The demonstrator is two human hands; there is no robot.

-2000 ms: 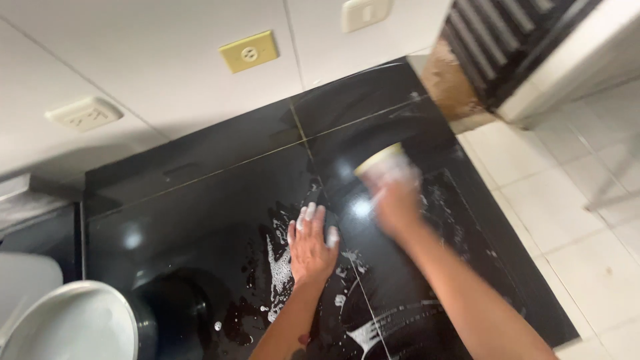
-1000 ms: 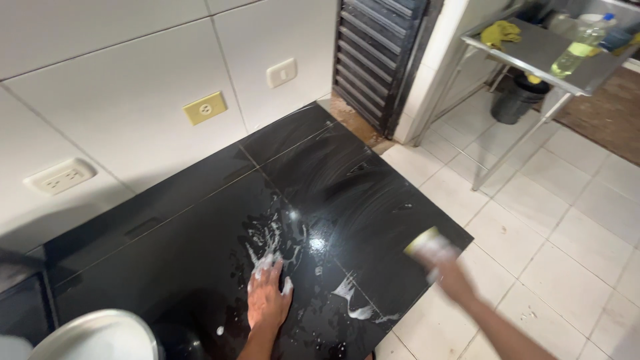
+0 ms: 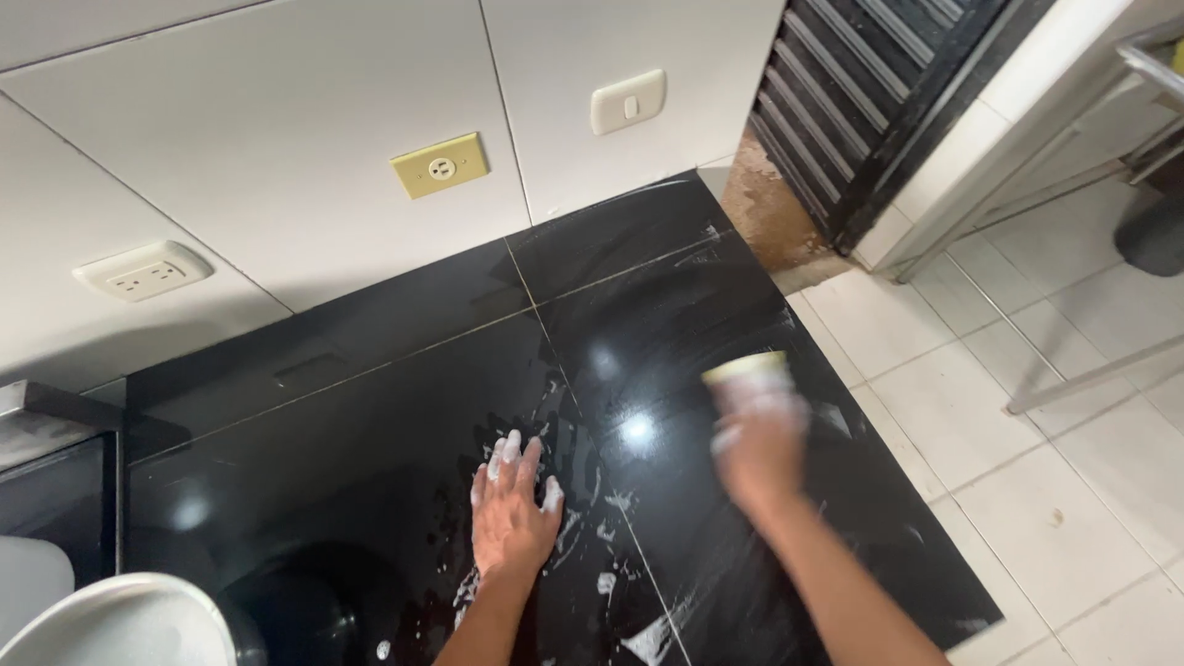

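My left hand point(image 3: 516, 518) rests spread on the glossy black tiled countertop point(image 3: 398, 425), with white suds on its fingertips. To its right, my right hand point(image 3: 763, 444) grips a yellowish sponge point(image 3: 747, 368) over the right part of the counter; motion blurs both, and suds coat the fingers. Patches of soap foam point(image 3: 647, 640) and water drops lie around and below my left hand. Thin streaks mark the black surface beside the sponge.
A pale round bowl or pot point(image 3: 129, 629) stands at the lower left. White wall tiles carry a yellow outlet point(image 3: 441, 167), a white outlet point(image 3: 146, 271) and a switch point(image 3: 629, 102). Past the counter's right edge are floor tiles, a dark louvered door point(image 3: 851, 92) and a metal table frame point(image 3: 1101, 370).
My right hand has moved with the sponge from near the counter's right corner back over the black surface, toward the left. My left hand stays on the counter. The view has shifted.
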